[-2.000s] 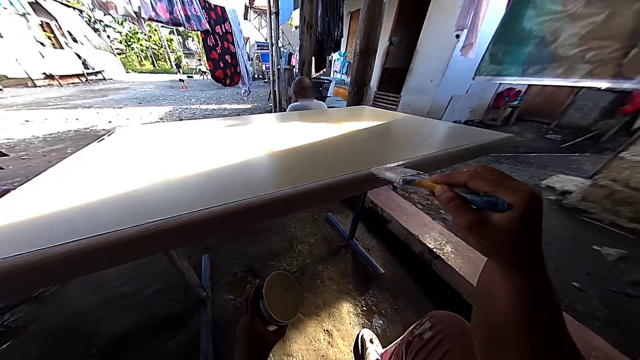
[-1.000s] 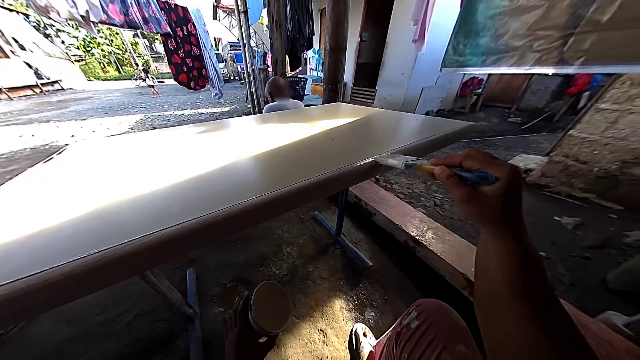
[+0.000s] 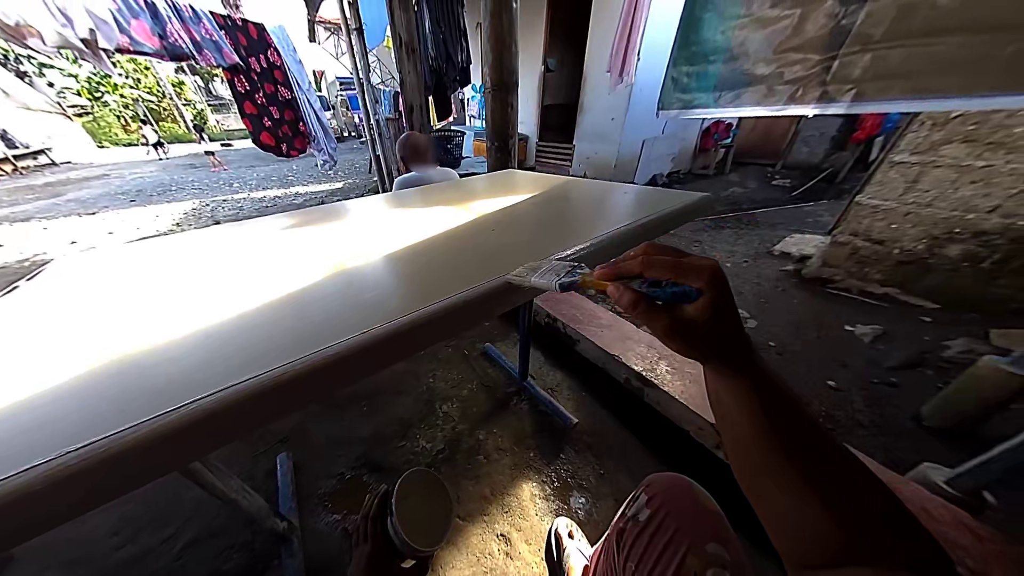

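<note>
My right hand (image 3: 672, 296) is closed on a paintbrush (image 3: 560, 276) with a blue and yellow handle. The bristles touch the near long edge of a large pale panel (image 3: 448, 264), which lies flat like a tabletop. A wet-looking streak shines on that edge just beyond the brush. Low in the view, below the panel, my left hand (image 3: 370, 532) holds a round container (image 3: 421, 512) of brownish paint or similar liquid by its side. That hand is dark and partly cut off by the frame.
Blue metal legs (image 3: 532, 384) stand under the panel. A low concrete ledge (image 3: 632, 344) runs beneath its right part, beside my knee (image 3: 672, 528). A person (image 3: 422, 164) is beyond the far edge. Posts, hanging clothes (image 3: 260, 88) and a rough wall (image 3: 936, 216) surround the place.
The brush in my right hand has moved along the near edge, toward the nearer part of the panel. My left hand still holds the container low down. The view has shifted somewhat.
</note>
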